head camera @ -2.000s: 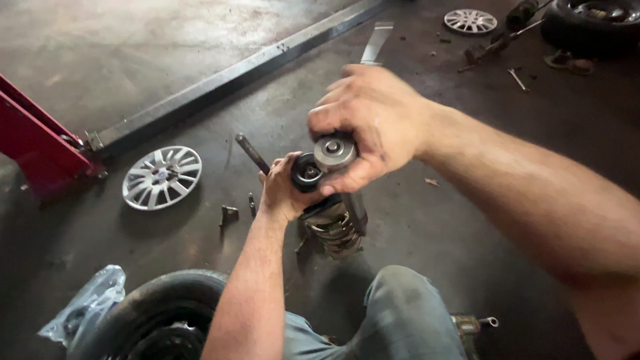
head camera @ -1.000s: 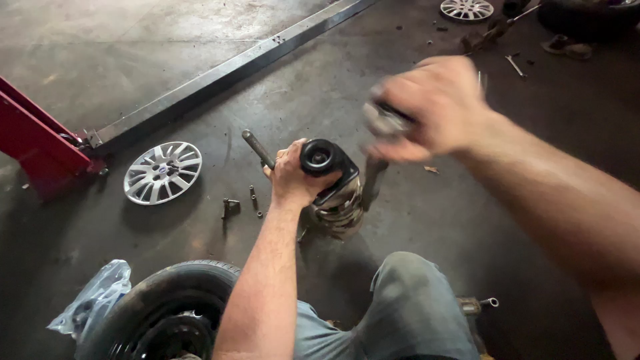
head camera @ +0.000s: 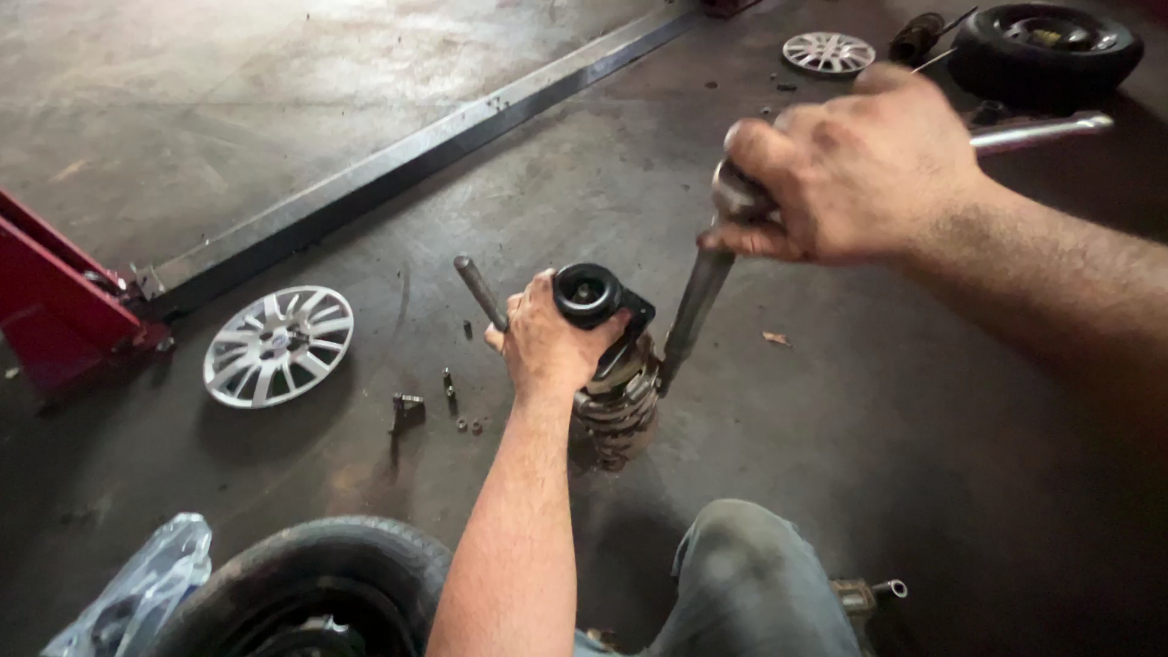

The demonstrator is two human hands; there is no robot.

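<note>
Upright between my arms stands a suspension strut with a coil spring [head camera: 620, 406], with a round black rubber-rimmed mount [head camera: 587, 295] on top. My left hand [head camera: 552, 342] is wrapped around that mount. A dark metal rod [head camera: 479, 290] sticks out beyond my left fingers; another long rod [head camera: 698, 306] runs along the spring's right side, its upper end near my right hand. Raised to the upper right, my right hand [head camera: 853, 169] grips a metal tool with a round head [head camera: 741, 192], apart from the mount. A shiny metal handle [head camera: 1045, 135] shows behind that hand; its join to the head is hidden.
A silver wheel cover [head camera: 278, 347] lies left, with small bolts and a bracket [head camera: 408, 412] nearby. A tire [head camera: 310, 557] and plastic bag [head camera: 151, 584] are lower left. A steel beam [head camera: 411, 141] meets a red lift base [head camera: 68, 301]. Another tire [head camera: 1045, 55] lies upper right.
My right hand was over the mount with the round metal tool two seconds ago; it has moved away up and to the right, still holding it. My left hand stays at the strut's top.
</note>
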